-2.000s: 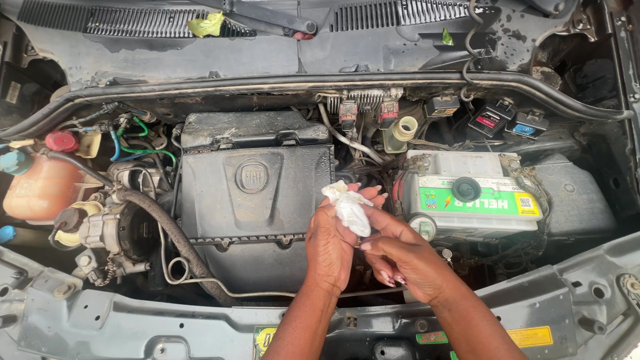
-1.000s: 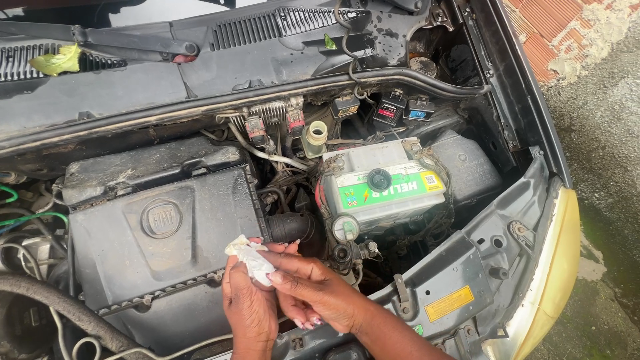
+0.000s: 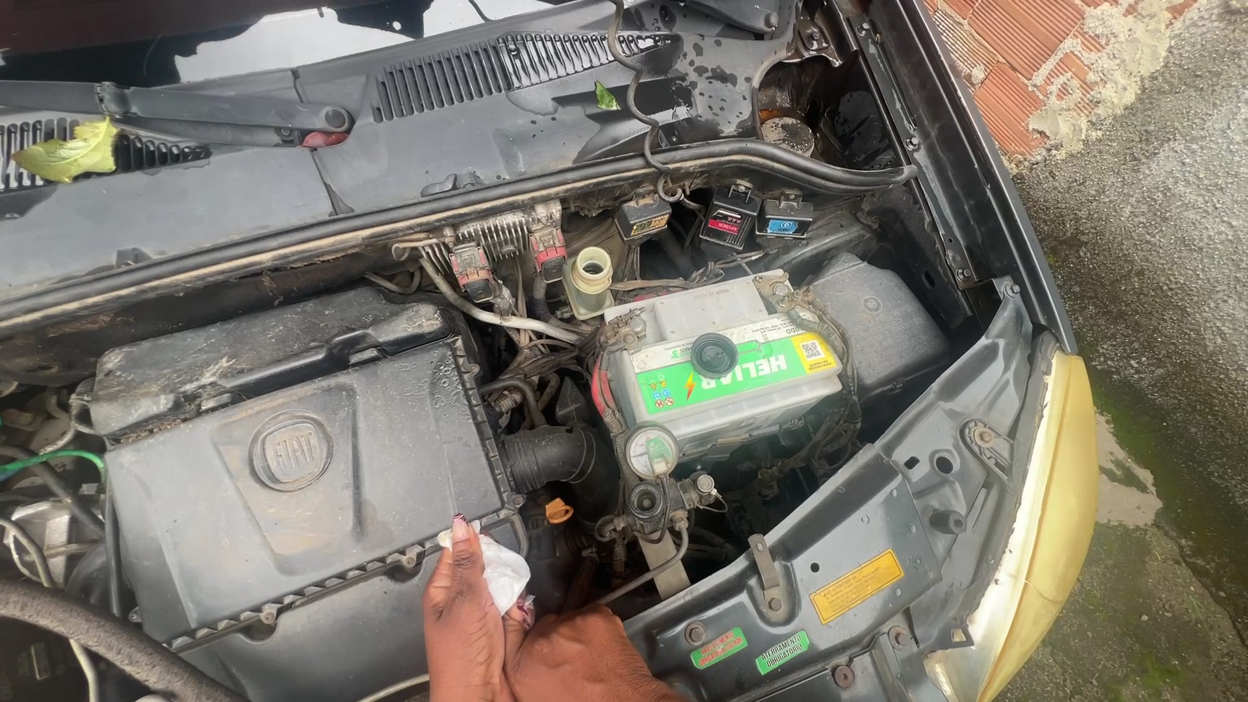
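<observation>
My left hand (image 3: 465, 624) pinches a crumpled white cloth or paper wipe (image 3: 502, 575) between thumb and fingers, over the front edge of the black plastic Fiat engine cover (image 3: 390, 487). Close against it on the right, my right hand (image 3: 590, 658) is bent with its back toward the camera; its fingertips are mostly hidden, so its hold on the wipe cannot be made out. Beyond the hands, an orange dipstick handle (image 3: 558, 511) shows beside the cover. A round black cap (image 3: 715, 355) lies on the Heliar battery (image 3: 673, 400). Behind it stands an uncapped pale plastic reservoir neck (image 3: 591, 273).
A black ribbed air hose (image 3: 546, 458) leaves the cover's right side. The front metal panel (image 3: 829, 546) runs toward a yellowed headlight (image 3: 1048, 526). Several small relays (image 3: 731, 214) sit behind the battery. A yellow-green leaf (image 3: 68, 151) lies by the wiper arm (image 3: 224, 109).
The view has swung to the right, bringing in the headlight and pavement. Both hands have stayed together at the wipe and sit lower in the picture, with the right hand now largely hiding its fingers.
</observation>
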